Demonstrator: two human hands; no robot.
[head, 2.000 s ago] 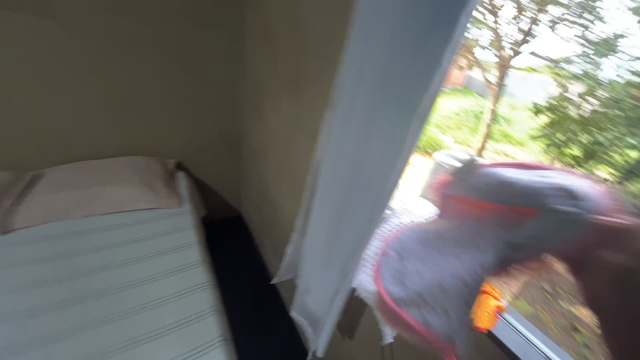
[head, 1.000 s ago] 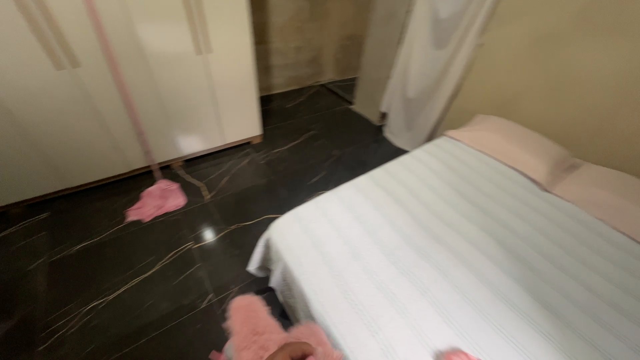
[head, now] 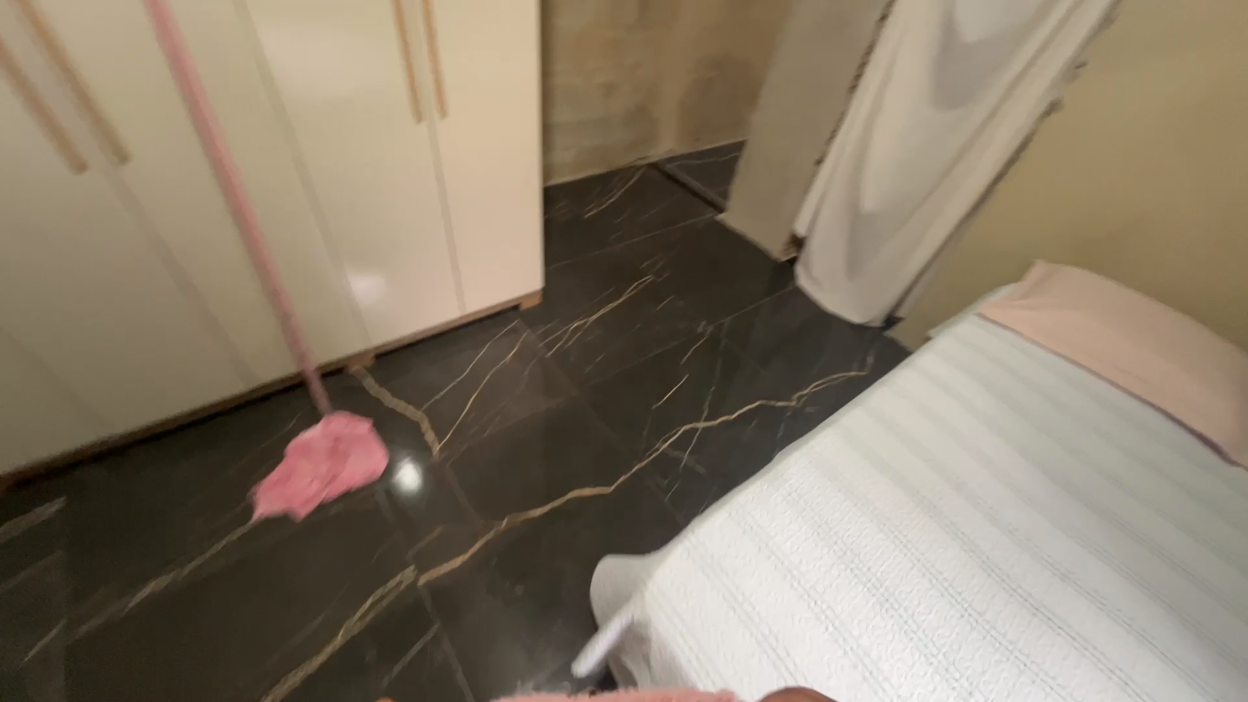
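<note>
At the bottom edge shows a strip of a fluffy pink item. Beside its right end is a sliver of skin, apparently part of my right hand; its fingers and grip are cut off by the frame. A tiny orange-brown patch lies at the bottom edge farther left, and whether it is my left hand cannot be told. Just above the pink item, a short pale rod-like thing sticks out by the corner of the bed, which has a striped white bedspread.
A pink-handled mop leans against a white wardrobe, its pink head on the dark veined tile floor. A white curtain hangs by the far wall. A beige pillow lies on the bed.
The view has swung from the window to the wardrobe and bed. The fluffy pink item and the hand on it, seen one second ago, are now mostly below the frame.
</note>
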